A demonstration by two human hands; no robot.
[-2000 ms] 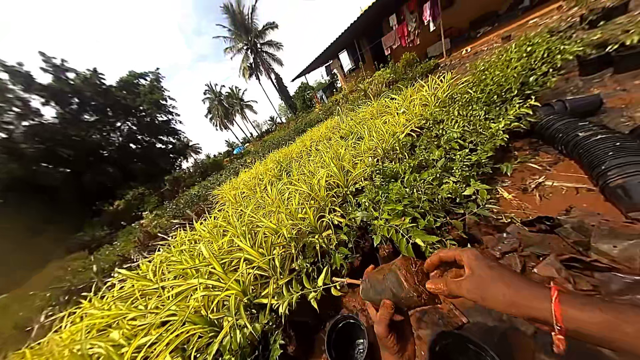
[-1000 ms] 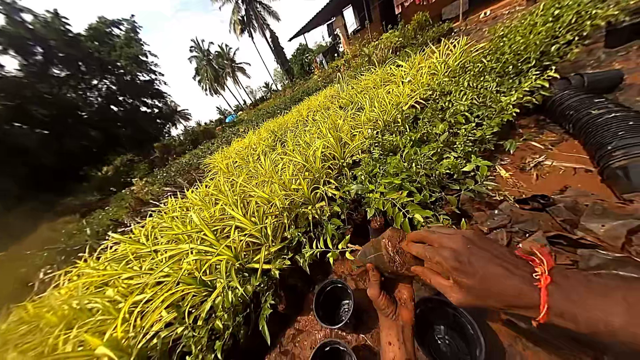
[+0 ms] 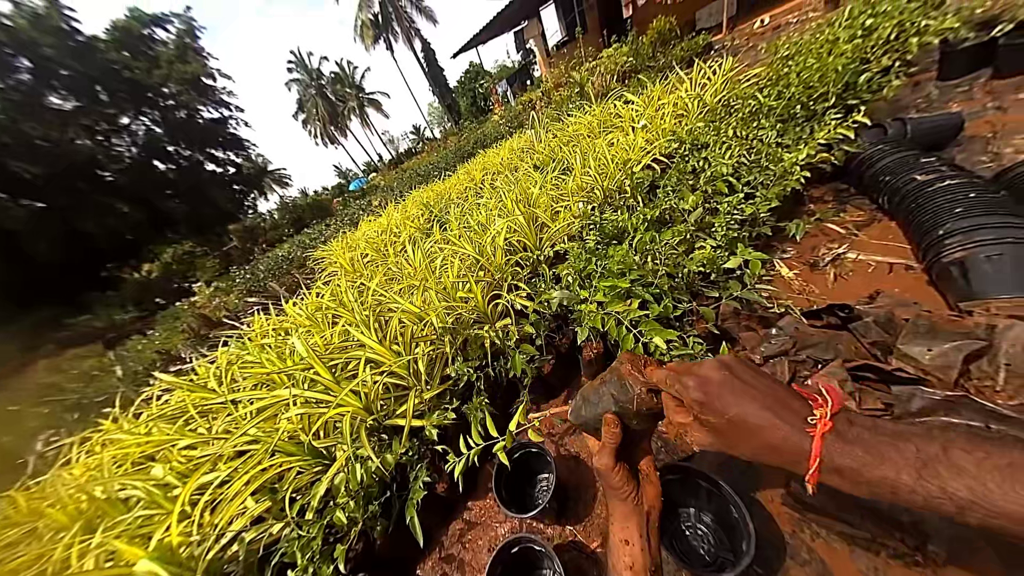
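Note:
A dark plastic grow bag of soil [image 3: 614, 398] lies tilted on its side, with a thin brown stem and green leaves [image 3: 486, 442] pointing left from it. My left hand [image 3: 624, 480] holds the bag from below, thumb on its near side. Soil coats the fingers. From the right, my right hand [image 3: 716, 400] grips the bag's other end with its fingers; a red and orange thread is tied round that wrist. Just below the leaves stands a black plastic pot [image 3: 524, 478], a larger black pot [image 3: 706, 520] is right of my left wrist, and another pot [image 3: 524, 558] shows at the bottom edge.
Yellow-green striped plants [image 3: 448, 272] and leafy green plants [image 3: 664, 248] fill the ground ahead. Nested black pots [image 3: 944, 208] lie on red soil at the right, near crumpled dark plastic sheets [image 3: 864, 344]. A tiled-roof house, palms and murky water lie farther off.
Two seconds ago my right hand was at the bag's end with curled fingers; one second ago it lay flatter over the bag, and now it grips the end. The view has shifted.

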